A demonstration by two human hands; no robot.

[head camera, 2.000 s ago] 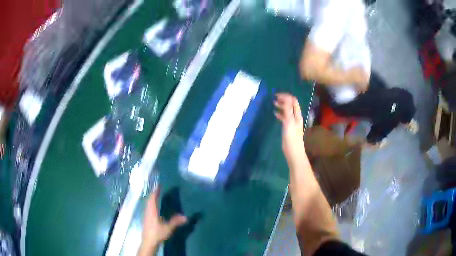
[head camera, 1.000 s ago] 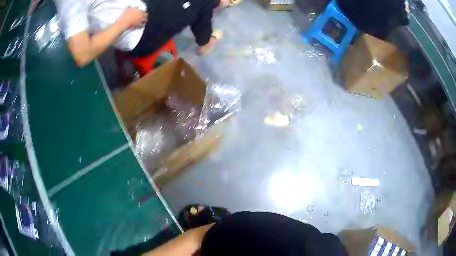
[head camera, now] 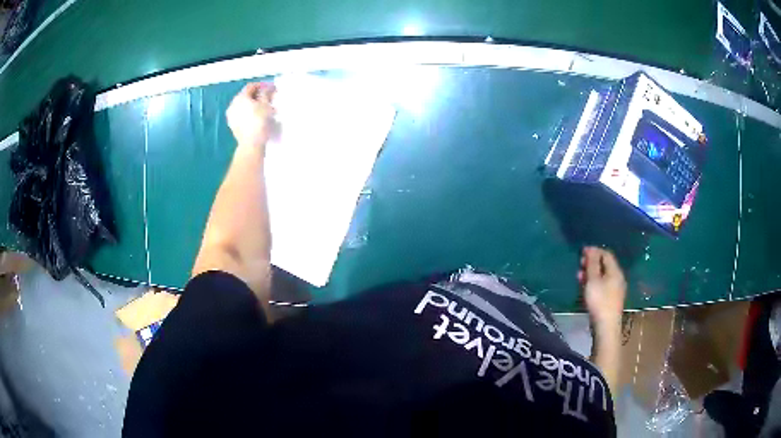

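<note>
A pale, glaring bag stack or white sheet [head camera: 321, 184] lies lengthwise on the green bench, left of the middle. My left hand [head camera: 251, 113] is at its upper left corner, fingertips on the edge; glare hides whether they pinch anything. A short row of retail boxes [head camera: 655, 158] stands at the right, blue with white panels, the end one showing a dark device picture and purple-orange accents. My right hand [head camera: 602, 274] is below them near the bench's front edge, not touching them, fingers loosely bent and apart, with nothing seen in it.
A crumpled black plastic bag [head camera: 56, 184] lies at the bench's left end. A pale metal rail [head camera: 531, 56] runs behind the work. Boxes in film [head camera: 734, 38] lie on the far green strip. Below the front edge are a carton [head camera: 146, 312] at left, brown cardboard [head camera: 698, 346] and a person's dark clothing at right.
The view has swung from the floor and open carton back to the bench. Both my hands are now in view, the left one at the white stack.
</note>
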